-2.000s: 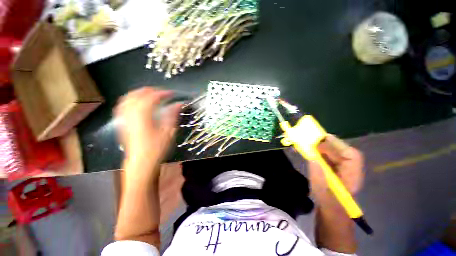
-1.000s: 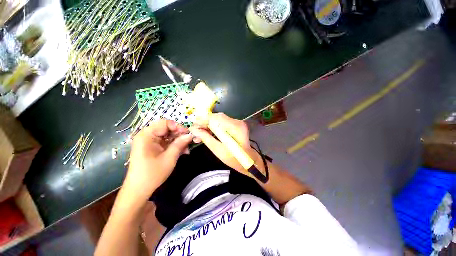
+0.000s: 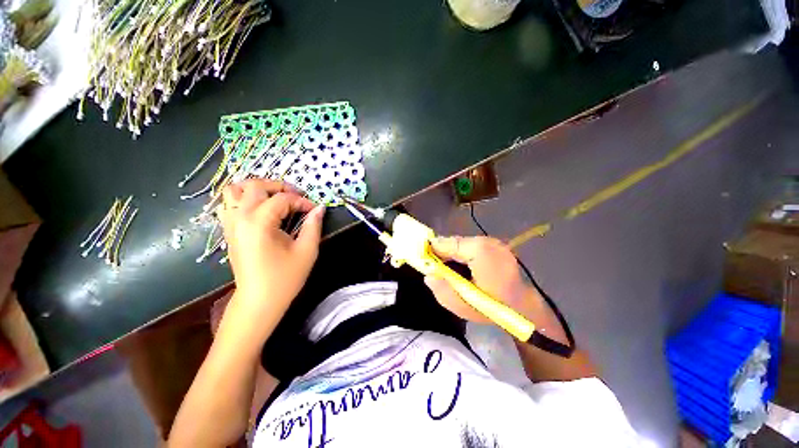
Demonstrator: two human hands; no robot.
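The green PCB panel (image 3: 337, 144) with dark-centred rings lies near the bench's front edge, with lead wires (image 3: 201, 172) fanning off its left side. My left hand (image 3: 267, 232) is over the panel's lower left, thumb and fingertips close together at its lower edge; a thin wire seems to be between them, partly hidden. My right hand (image 3: 477, 271) holds the yellow soldering iron (image 3: 464, 293), its metal tip at the panel's lower right corner, close to my left fingertips. A small loose wire bundle (image 3: 110, 230) lies left of the panel.
Wired panels (image 3: 166, 44) covered with hanging wires lie at the upper left. The pale tin (image 3: 482, 10) and part of the black fan (image 3: 596, 22) are at the top edge. A small brown box (image 3: 476, 184) is below the bench edge; a blue crate (image 3: 723, 359) stands at lower right.
The iron has swung down and right from over the panel, uncovering its right side, with its tip now at the lower right corner. My left hand stays at the lower edge. The camera view has shifted.
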